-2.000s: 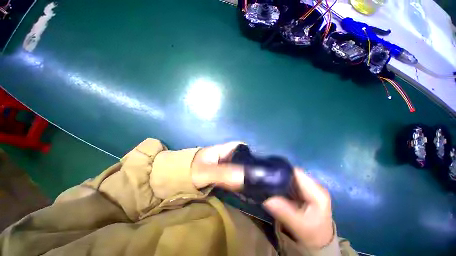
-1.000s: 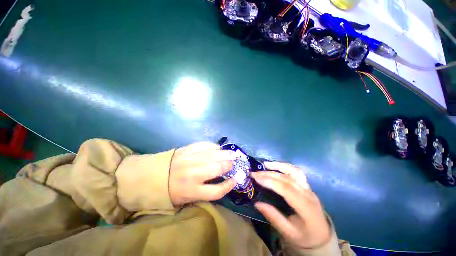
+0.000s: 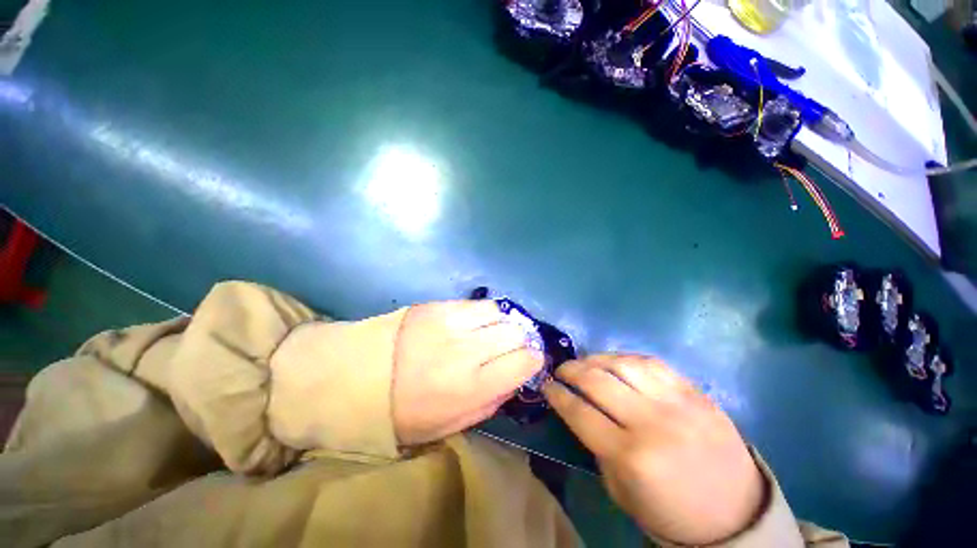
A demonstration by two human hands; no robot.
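A round black unit (image 3: 555, 340) with a shiny silvery centre lies at the bench's near edge, between my hands. My left hand (image 3: 463, 369) grips it from the left, its fingers over the silvery part and hiding most of it. My right hand (image 3: 670, 439) is at the unit's right side, with fingertips together at its edge by some thin wires. Whether the right fingertips pinch a wire cannot be made out.
Several black units with loose coloured wires (image 3: 716, 102) stand at the back by the white sheet (image 3: 895, 139). A blue tool (image 3: 766, 80) and a bottle with yellow liquid (image 3: 758, 13) are there. More units (image 3: 846, 305) stand at right. A red stool (image 3: 15, 262) is far left.
The unit was first turned with its smooth black side up, then its silvery side up. Since then my left fingers have spread over the centre and my right fingertips have closed in at its right edge.
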